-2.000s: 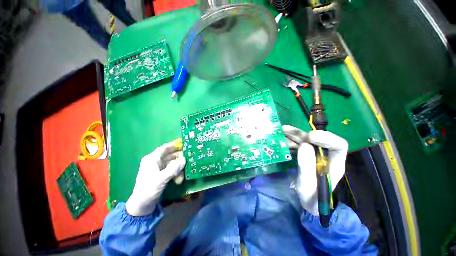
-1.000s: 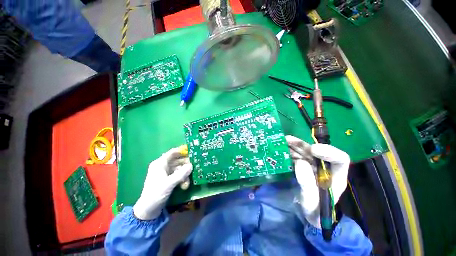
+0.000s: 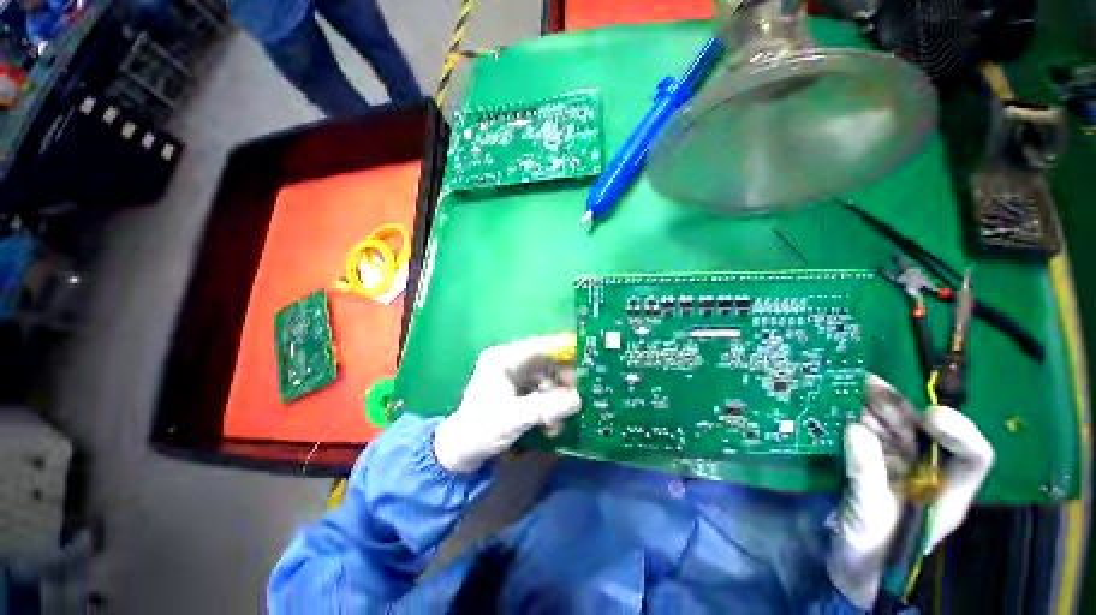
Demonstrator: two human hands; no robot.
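A green circuit board (image 3: 733,372) is held up over the bench mat's front edge, its flat side with small chips facing up. My left hand (image 3: 514,396), in a white glove with yellow at the fingertips, grips its left edge. My right hand (image 3: 907,463), also gloved, touches the board's right edge with its fingers and holds the soldering iron (image 3: 953,360), tip pointing away from me. Side cutters (image 3: 916,284) and black tweezers (image 3: 895,231) lie on the mat behind the board's right end.
A second board (image 3: 529,142) lies at the mat's rear left, beside a blue pen-like tool (image 3: 649,138). A clear fume hood (image 3: 793,132) hangs over the rear. An iron stand (image 3: 1016,198) is right. A black tray (image 3: 289,216) holds a small board and yellow coil. A person's legs (image 3: 349,54) show behind.
The view has swung left, so the bench sits further right and more of the tray shows. The board looks more level and its glare has gone. Both hands keep their holds.
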